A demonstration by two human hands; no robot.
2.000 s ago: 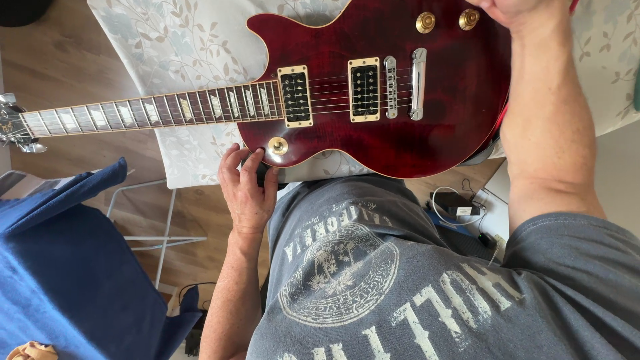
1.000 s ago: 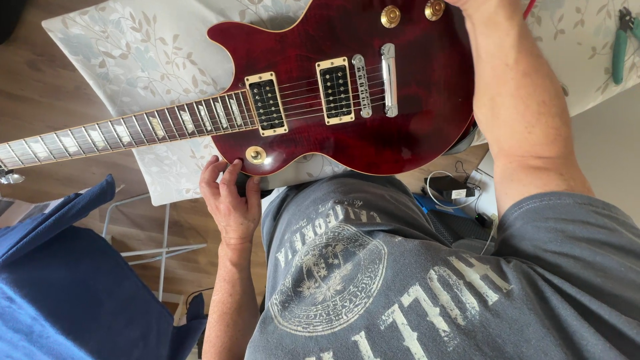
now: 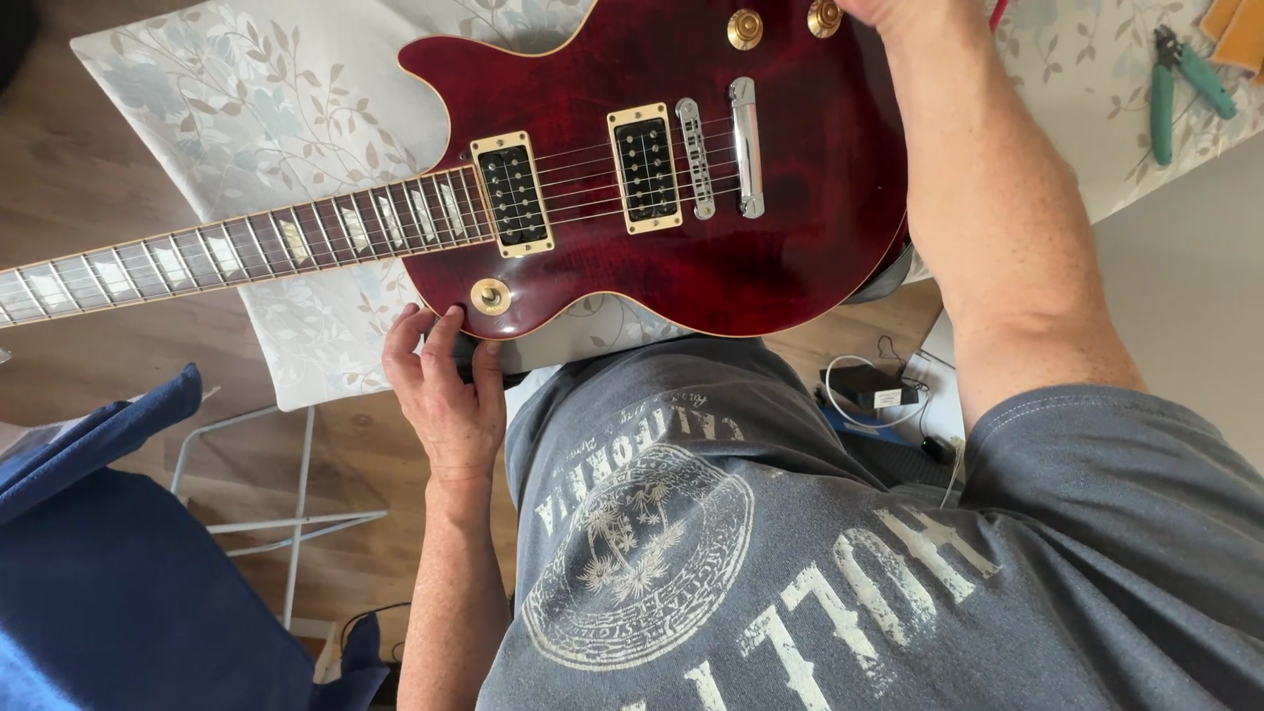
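Observation:
A dark red electric guitar [image 3: 592, 79] lies face up with its neck pointing left, two cream-framed pickups [image 3: 513, 195] and a metal bridge [image 3: 695, 158] on its body. At the body's near edge, beside the round toggle switch plate [image 3: 491, 296], my left hand [image 3: 444, 395] rests its fingertips on the rim, thumb just below it. My right hand [image 3: 874, 8] is mostly cut off by the top edge of the view, close to the gold control knobs [image 3: 826, 18]; its fingers and whatever they touch are hidden.
Under the guitar is a table with a floral cloth [image 3: 296, 99]. Green-handled cutters [image 3: 1165, 109] lie on it at the upper right, near an orange-brown piece [image 3: 1239, 39]. A blue cloth-covered object [image 3: 128, 592] and a white metal frame [image 3: 296, 518] stand lower left; a black box with cables [image 3: 869, 385] is at the right.
The view has shifted, bringing the green-handled cutters more fully into sight. My left hand stays at the guitar's near edge, and my right hand remains by the knobs at the top.

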